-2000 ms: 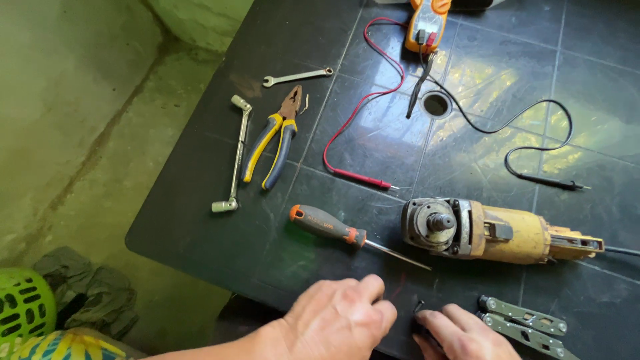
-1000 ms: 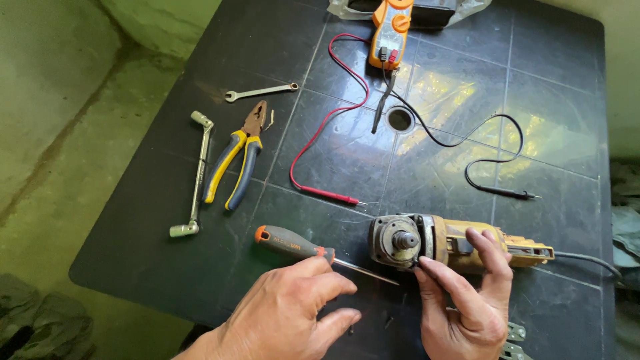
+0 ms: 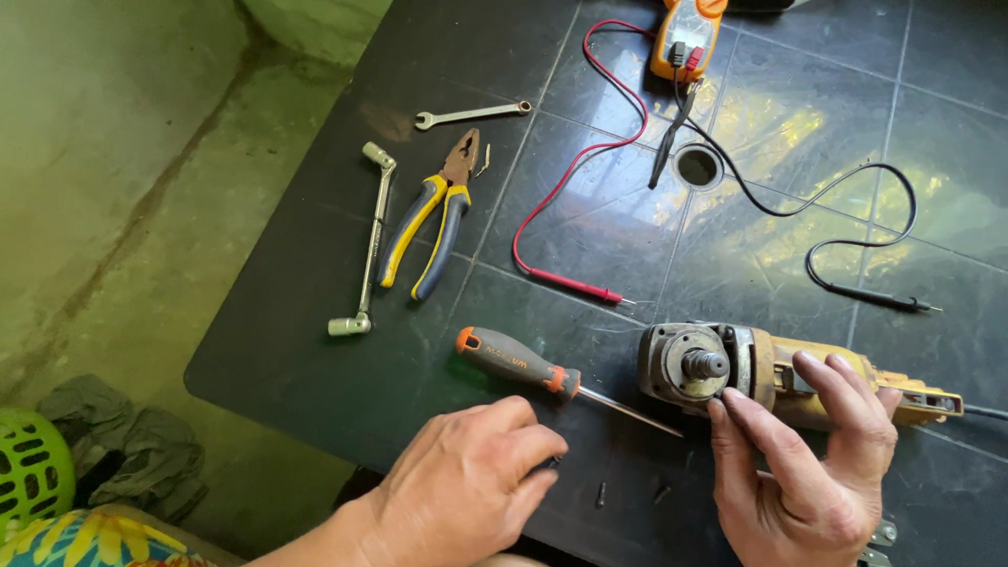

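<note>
An angle grinder with a yellow body [image 3: 795,346] lies on the dark table, its threaded spindle facing up. My right hand [image 3: 803,465] pinches thumb and forefinger together at the lower edge of its gear head; whether something small is between them is hidden. My left hand [image 3: 480,480] is below the screwdriver [image 3: 512,364], with a small dark piece, likely a screw, between thumb and fingers. Two small screws, one [image 3: 601,494] nearer my left hand and another [image 3: 661,494] nearer my right, lie on the table.
Combination pliers [image 3: 433,220], a combination wrench [image 3: 474,115] and a swivel-head socket wrench [image 3: 376,236] lie at the left. An orange clamp meter [image 3: 687,39] with red and black leads is at the top. A folded multi-tool [image 3: 880,539] shows partly beside my right wrist. The table has a round hole [image 3: 698,166].
Since two seconds ago my right hand has gone from the table's near edge up to the grinder's gear head. A small dark piece now shows in my left hand.
</note>
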